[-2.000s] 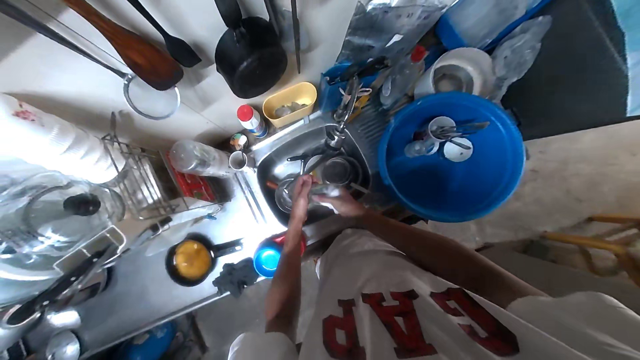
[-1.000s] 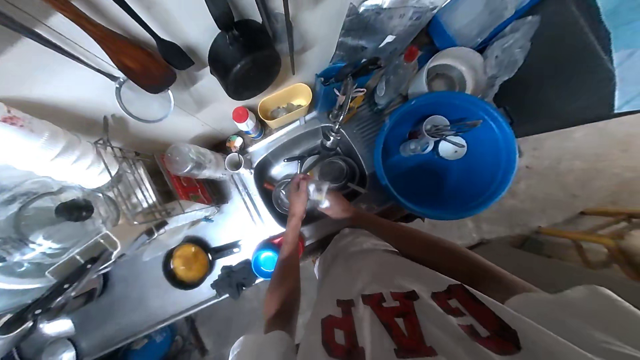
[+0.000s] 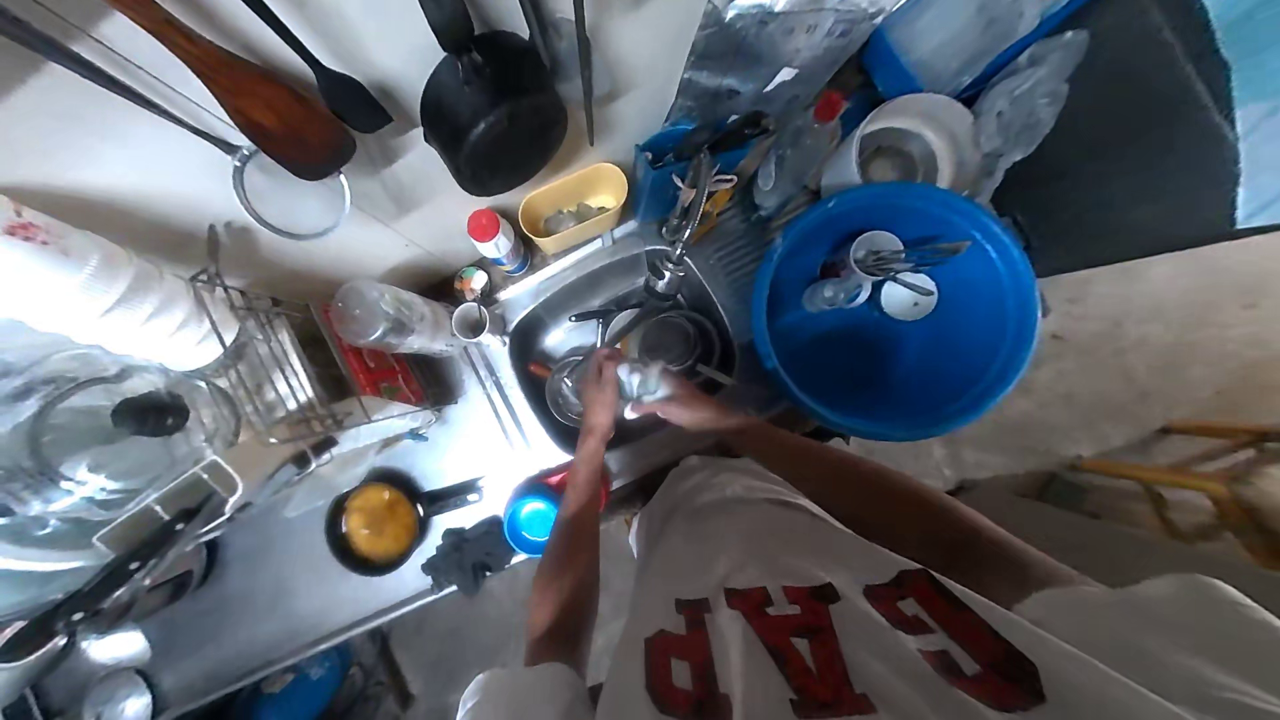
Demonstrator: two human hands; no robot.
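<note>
My left hand (image 3: 601, 388) and my right hand (image 3: 690, 406) meet over the near part of the steel sink (image 3: 548, 302). Between them is a small whitish, partly see-through item (image 3: 642, 384), perhaps a cup or glass; it is blurred. The right hand's fingers close on it, while the left hand touches its side. Beneath and beyond the hands, a dark pan (image 3: 668, 340), a round strainer or lid (image 3: 567, 388) and some utensils lie in the sink. The faucet (image 3: 664, 272) rises at the sink's far edge.
Right of the sink stands a large blue basin (image 3: 890, 390) holding cups and cutlery. To the left are a frying pan (image 3: 380, 525) with yellow contents, a blue bowl (image 3: 531, 520), a dark cloth (image 3: 468, 556) and a dish rack (image 3: 270, 380). A black pot (image 3: 495, 120) hangs on the wall.
Both hands stay over the sink with the whitish item between them. They have shifted slightly against each other; little else has changed.
</note>
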